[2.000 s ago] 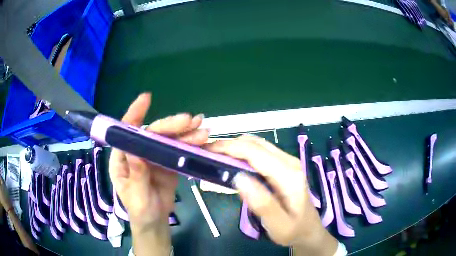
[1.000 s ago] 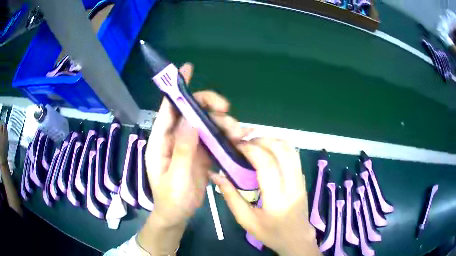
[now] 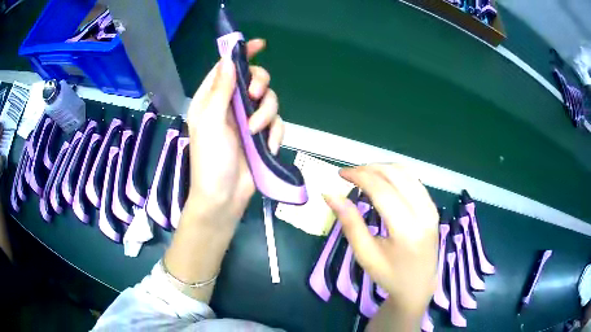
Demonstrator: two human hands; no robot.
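A pink-purple and black 3D printing pen point(image 3: 249, 133) is held upright in my left hand point(image 3: 217, 130), nozzle tip up, curved rear end down at the right. My left fingers wrap its black side. My right hand point(image 3: 395, 227) is apart from the pen, over the bench, thumb and forefinger apart, with nothing seen in it. Several pens point(image 3: 327, 259) lie partly under and beside my right hand. A pale sheet point(image 3: 311, 194) lies between my hands. A slim pale stick point(image 3: 271, 243) lies on the bench.
Rows of pens point(image 3: 97, 168) lie at the left, with a white tissue point(image 3: 137, 232) and a white bottle point(image 3: 63, 107). A blue bin point(image 3: 91, 65) and grey post point(image 3: 152, 58) stand beyond. One pen point(image 3: 536, 279) lies alone at right. A brown tray point(image 3: 463, 23) is far off.
My right hand has let go of the pen and moved right and down over the bench pens. My left hand now holds the pen alone, more upright. The view has shifted.
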